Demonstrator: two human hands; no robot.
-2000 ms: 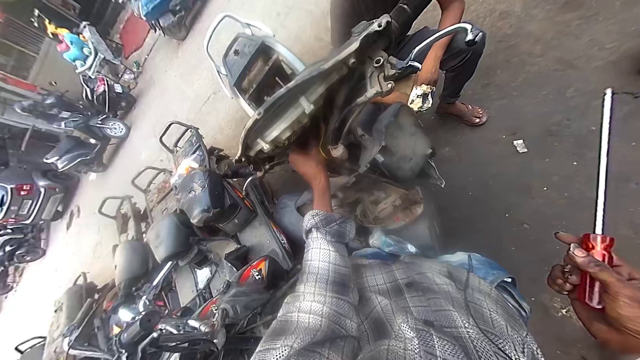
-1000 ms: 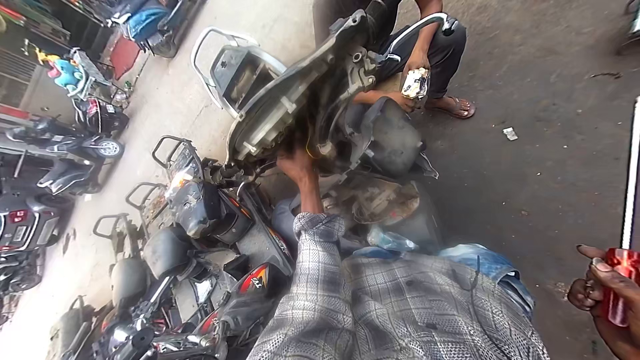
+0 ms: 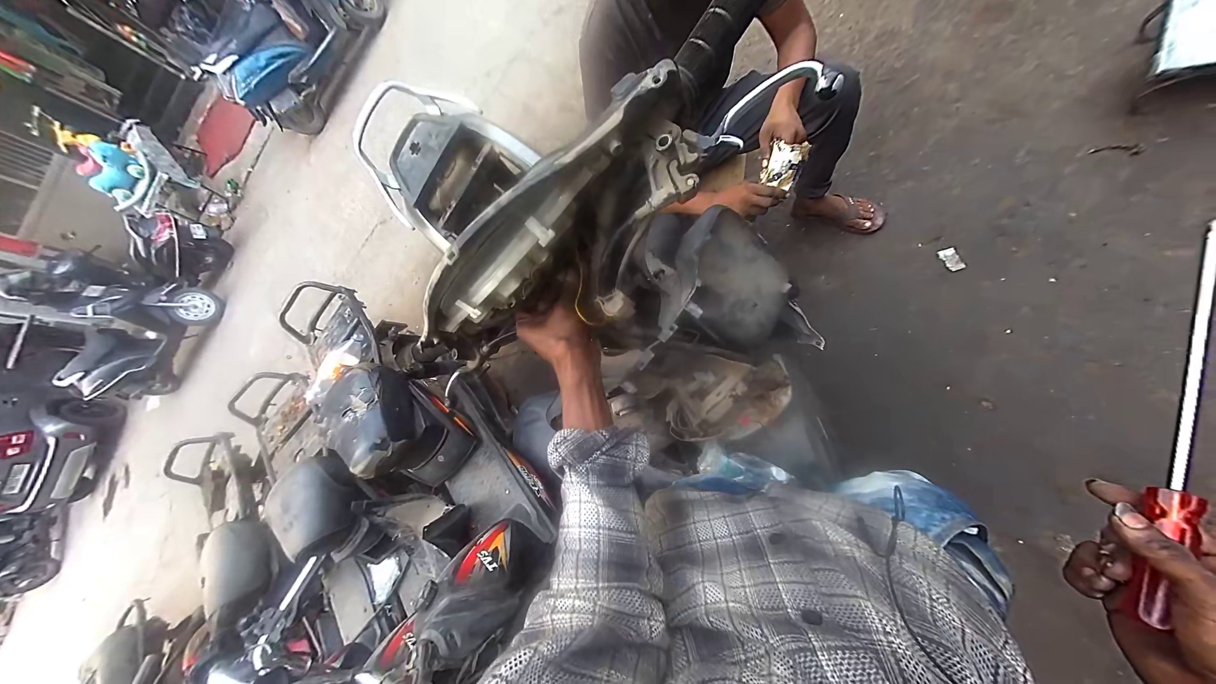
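My left hand (image 3: 556, 328) reaches in among the wiring at the opened handlebar housing of a scooter (image 3: 513, 247); its fingertips are hidden behind parts and shadow, so its hold cannot be told. A yellow wire (image 3: 581, 302) and a pale connector (image 3: 613, 306) lie just right of it. Off at the right edge, my right hand (image 3: 1154, 560) grips the red handle of a screwdriver (image 3: 1170, 532), its long shaft pointing up. A chrome brake lever (image 3: 769, 90) sticks out at the upper right of the housing.
A person (image 3: 722, 85) squats beyond the scooter, holding a small shiny packet (image 3: 785, 166). Scooters and motorcycles (image 3: 446, 541) crowd the lower left. A loose dark panel (image 3: 731, 275) is beside the housing. Litter (image 3: 950, 258) lies on the dark ground.
My right hand with the screwdriver has shifted toward the right edge of the view. My left hand stays at the wiring. The squatting person's packet is more upright than two seconds ago.
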